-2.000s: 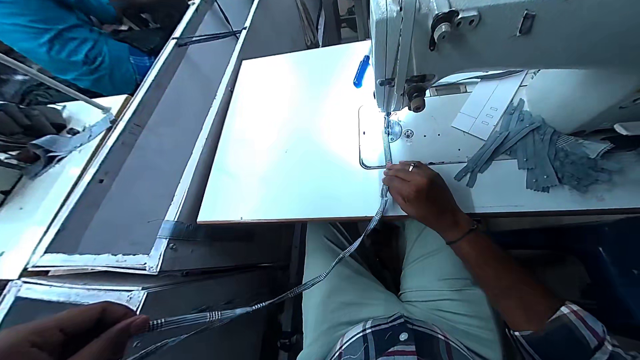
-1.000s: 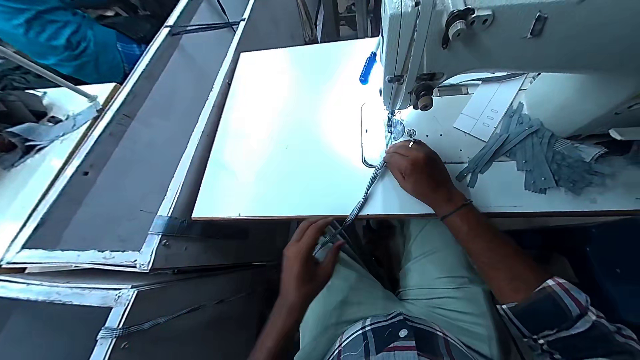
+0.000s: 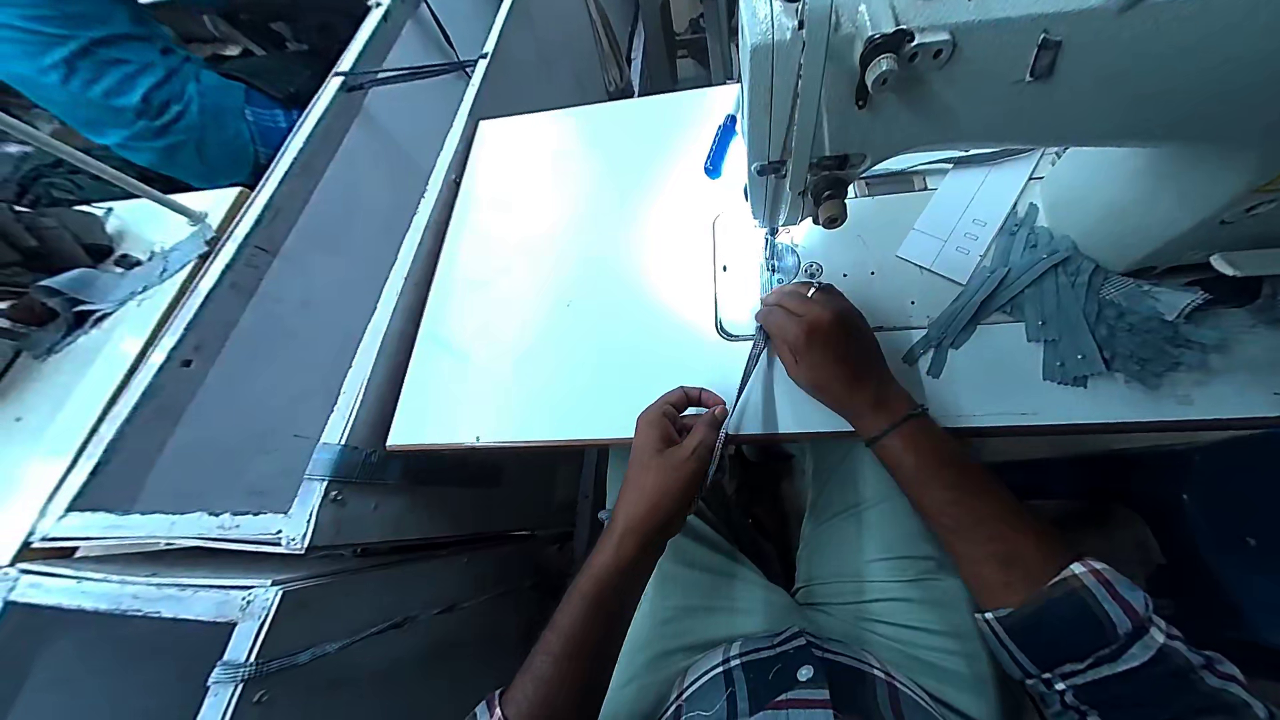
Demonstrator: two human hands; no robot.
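Note:
A white sewing machine (image 3: 960, 80) stands at the upper right, its needle area just beyond my right hand (image 3: 825, 345). My right hand pinches a narrow patterned fabric strip (image 3: 740, 395) on the bed in front of the presser foot. Near the table's front edge, my left hand (image 3: 680, 450) holds the same strip between thumb and fingers. From there the strip hangs down over my lap, and its lower end is hidden. A pile of grey-blue fabric strips (image 3: 1060, 295) lies right of my right hand, beside a white marked card (image 3: 965, 220).
A blue-handled tool (image 3: 720, 147) lies left of the machine head on the white table (image 3: 540, 290). Left of it are grey panels with white-edged frames (image 3: 400, 260). Beyond them sits another person in a blue top (image 3: 150, 90), near a second table (image 3: 60, 420) with fabric.
My left hand has come from the far lower left, where it held the strip stretched out, up to the table's front edge. My right hand has stayed close to the needle area.

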